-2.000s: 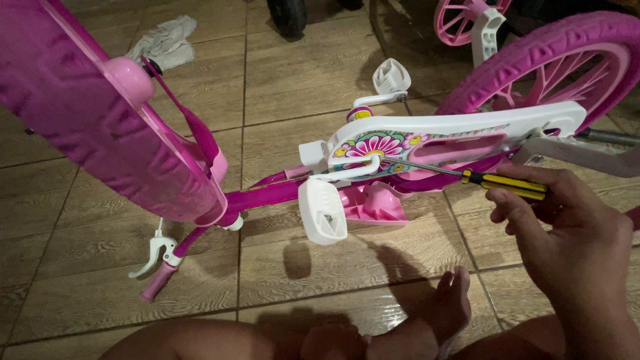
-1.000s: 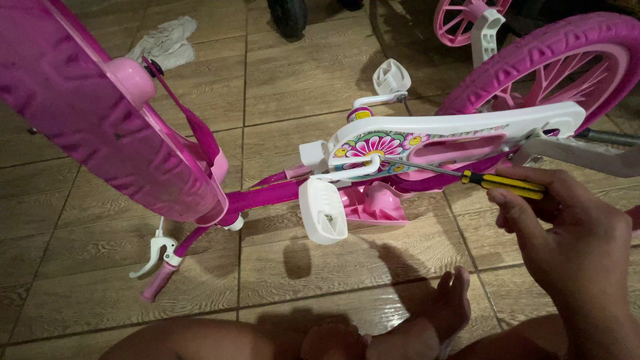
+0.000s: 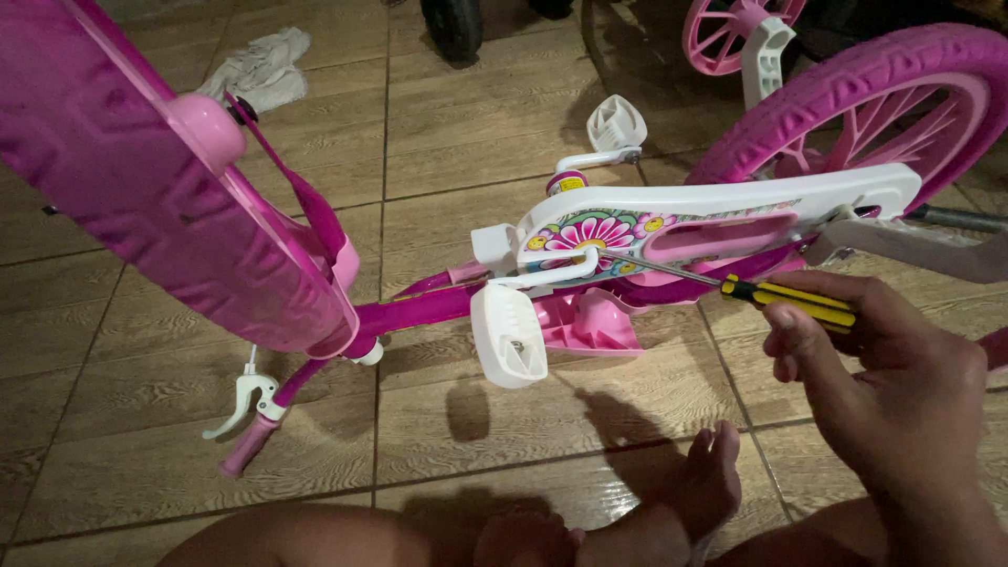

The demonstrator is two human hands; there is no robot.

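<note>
My right hand grips the yellow and black handle of a screwdriver at the right. The screwdriver's metal shaft points left, and its tip meets the white chain guard beside the crank of a pink child's bicycle. Flower decals cover the guard's front part. A white pedal hangs on the near crank arm, and another pedal is on the far side. My left hand cannot be made out.
The front wheel rises at the left, the rear wheel at the right. Below lie a handlebar grip and a white brake lever. A pale cloth rests on the tiled floor. My bare foot is at the bottom.
</note>
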